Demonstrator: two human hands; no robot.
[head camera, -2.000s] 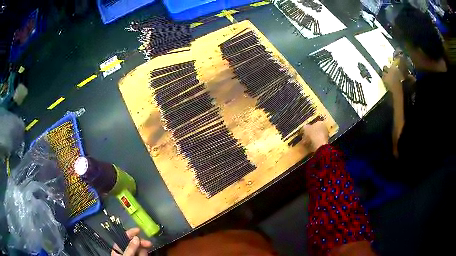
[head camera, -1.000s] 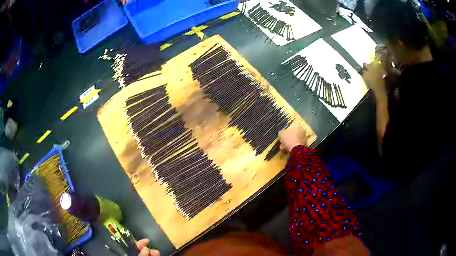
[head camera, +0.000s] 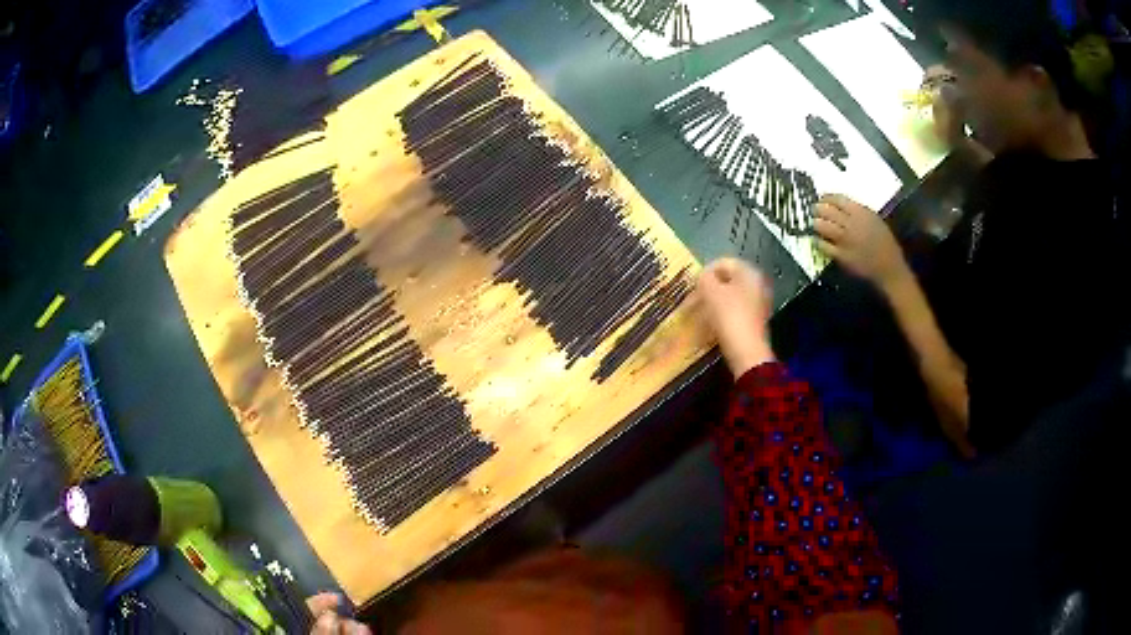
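Observation:
Many short black wire leads (head camera: 372, 372) lie in two long rows on the tan wooden board (head camera: 422, 279). My right hand (head camera: 734, 298) is at the board's right corner, its fingers bent at the tips of the lowest leads of the right row; whether it grips one cannot be told. My left hand (head camera: 335, 614) is small and cut off by the bottom edge, beside a few leads with pale tips (head camera: 270, 564); its grip is unclear. The lime-green heat gun (head camera: 205, 546) lies at the lower left, its nozzle glowing pink.
A blue tray of brass-coloured parts (head camera: 109, 447) and a clear plastic bag (head camera: 37, 533) are at the left. A wire pile (head camera: 267, 118) lies beyond the board, with blue bins (head camera: 323, 25) behind. White sheets (head camera: 856, 149) with black pieces and another person (head camera: 1017, 248) are at the right.
The view has shifted, so the board sits further left. My right hand has moved outward to the board's right corner. The other person's hand has come down to the near white sheet.

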